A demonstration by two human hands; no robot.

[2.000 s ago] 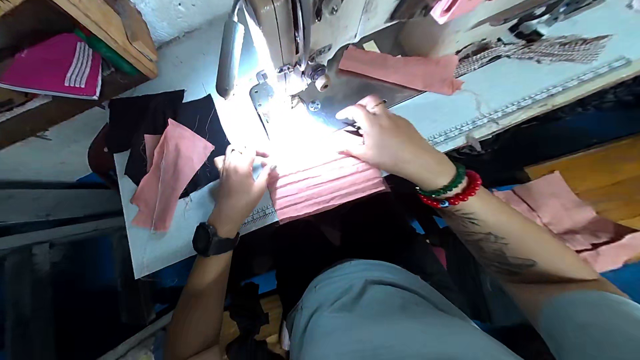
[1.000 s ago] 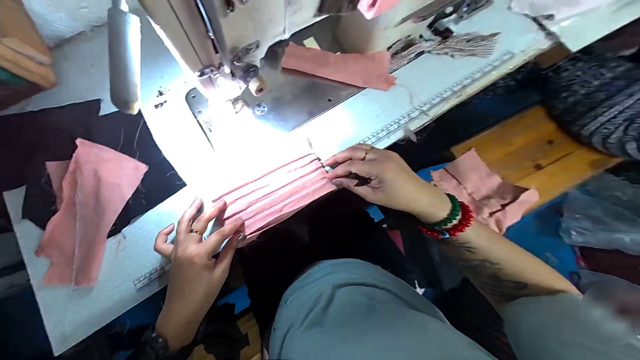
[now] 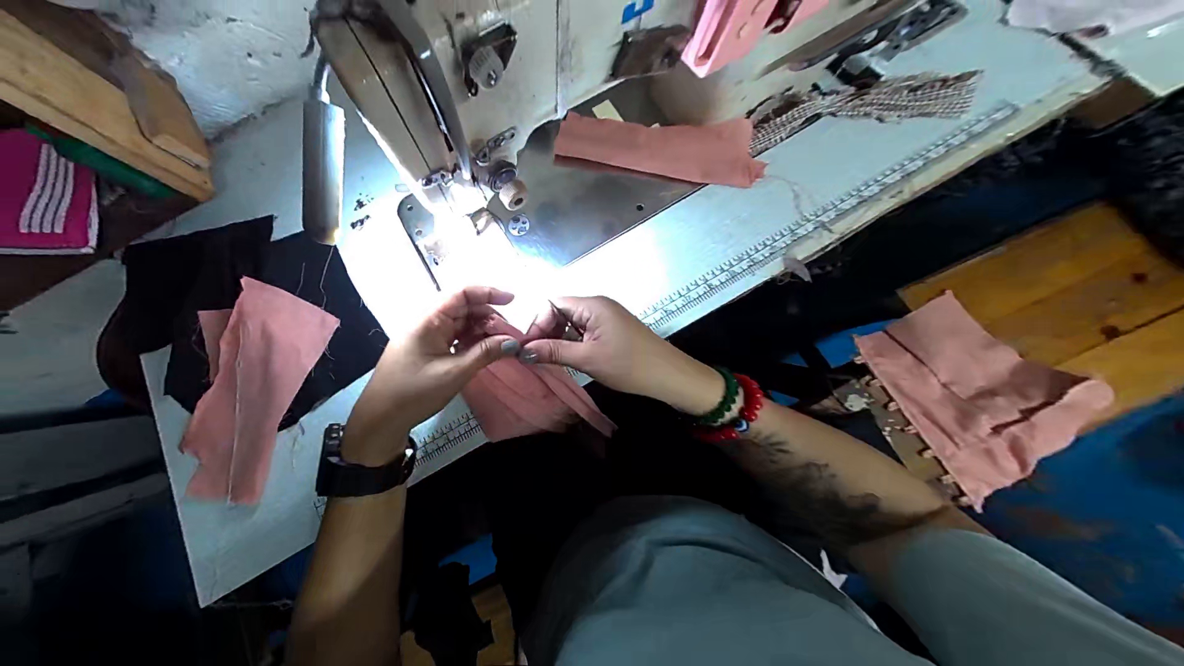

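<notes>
My left hand [image 3: 453, 347] and my right hand [image 3: 592, 347] meet at the table's front edge, thumbs nearly touching. Between their fingertips they pinch the upper edge of a pleated pink fabric piece [image 3: 523, 398], which hangs down over the edge. A small dark metal tool, its kind unclear, shows within my right hand's curled fingers. Just beyond my hands stands a sewing machine [image 3: 444, 176], its needle area washed out by bright light. A folded pink fabric strip [image 3: 661, 151] lies on the machine bed.
At the left, pink fabric pieces [image 3: 259, 388] lie over black cloth [image 3: 314, 277]. A measuring tape [image 3: 740, 273] runs along the table [image 3: 231, 546] edge. A checkered fabric strip [image 3: 888, 100] lies behind at the right. Another pink piece [image 3: 980, 398] lies lower right, near a wooden surface [image 3: 1082, 277].
The pink piece was spread flat between my hands; now my hands are close together, pinching its upper edge, and it hangs down. The view has shifted.
</notes>
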